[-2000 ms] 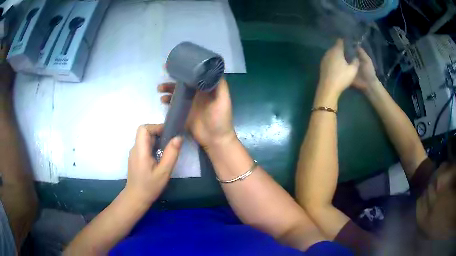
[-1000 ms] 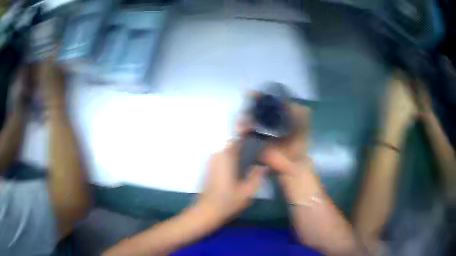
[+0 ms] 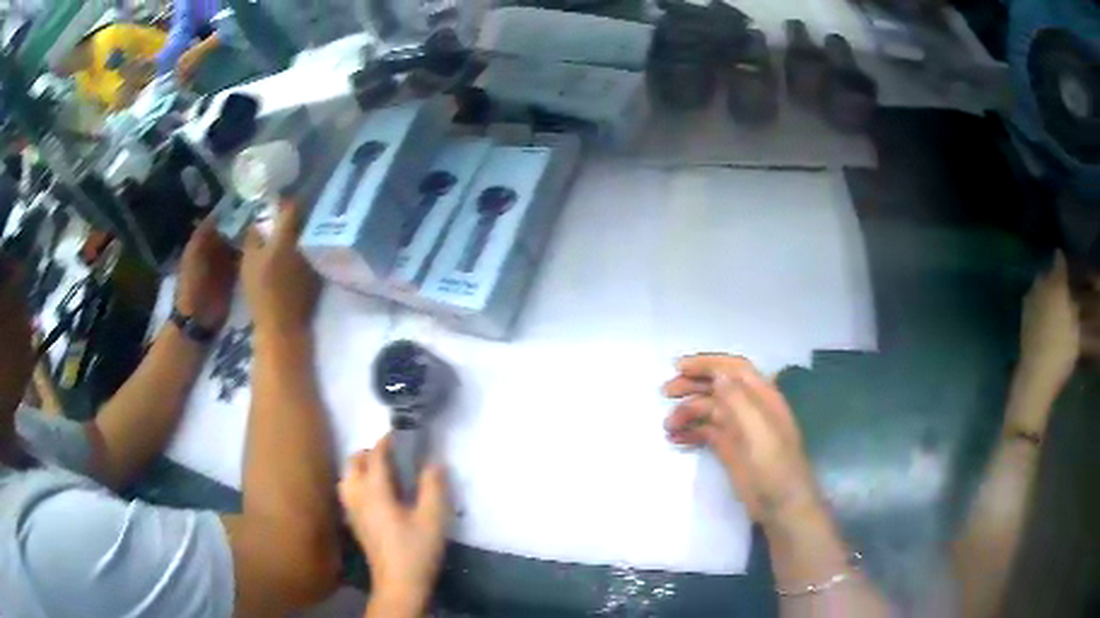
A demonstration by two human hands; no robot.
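A dark grey handheld fan (image 3: 411,384) is upright in the view over the white paper, its round drum head away from me. My left hand (image 3: 396,513) is closed around its stick handle. I cannot tell if the fan touches the paper. My right hand (image 3: 738,437) is over the right part of the paper, holding nothing, with its fingers apart and slightly curled. A bracelet shows on my right wrist.
Three light-blue retail boxes (image 3: 489,235) lie picture side up beyond the fan. Dark fans (image 3: 754,79) stand at the back. A left neighbour holds a white handheld fan (image 3: 268,172) near small dark parts (image 3: 230,362). A neighbour's arm (image 3: 1025,410) is at right.
The view has swung left. My right hand has let go of the fan and moved away to the right. My left hand now holds the fan alone, over the left part of the paper.
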